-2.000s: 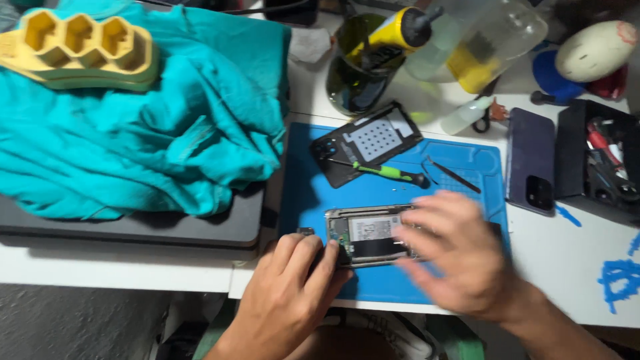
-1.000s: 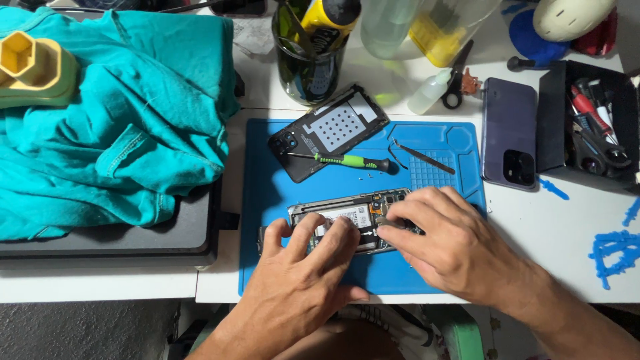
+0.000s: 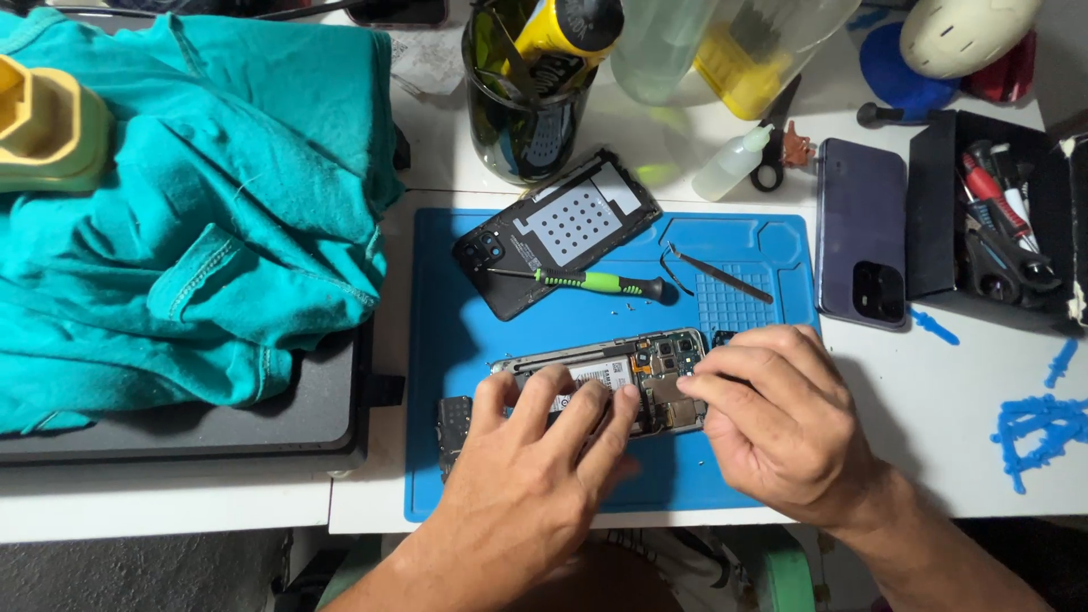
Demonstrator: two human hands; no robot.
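Note:
An opened smartphone (image 3: 663, 370) lies on a blue silicone repair mat (image 3: 544, 319), its battery and circuit board exposed. My left hand (image 3: 544, 450) rests over the phone's left and middle part, fingertips on the battery. My right hand (image 3: 782, 416) is at the phone's right end, thumb and index finger pinched together at the board's edge; whether anything is between them cannot be told. Above the phone lies a detached back cover (image 3: 561, 234) with a green and black screwdriver (image 3: 599, 281) across it. Tweezers (image 3: 722, 274) and tiny screws lie nearby. A black phone part (image 3: 453, 429) sits left of my left hand.
A purple smartphone (image 3: 861, 234) and a black box of tools (image 3: 943, 195) stand right of the mat. A dark glass container (image 3: 527, 127) and a small dropper bottle (image 3: 733, 161) are behind it. Teal cloth (image 3: 255, 170) covers a dark case at left.
My right hand has moved from above the phone's middle to its right end. My left hand now lies across the battery, where two seconds ago it was at the phone's left end.

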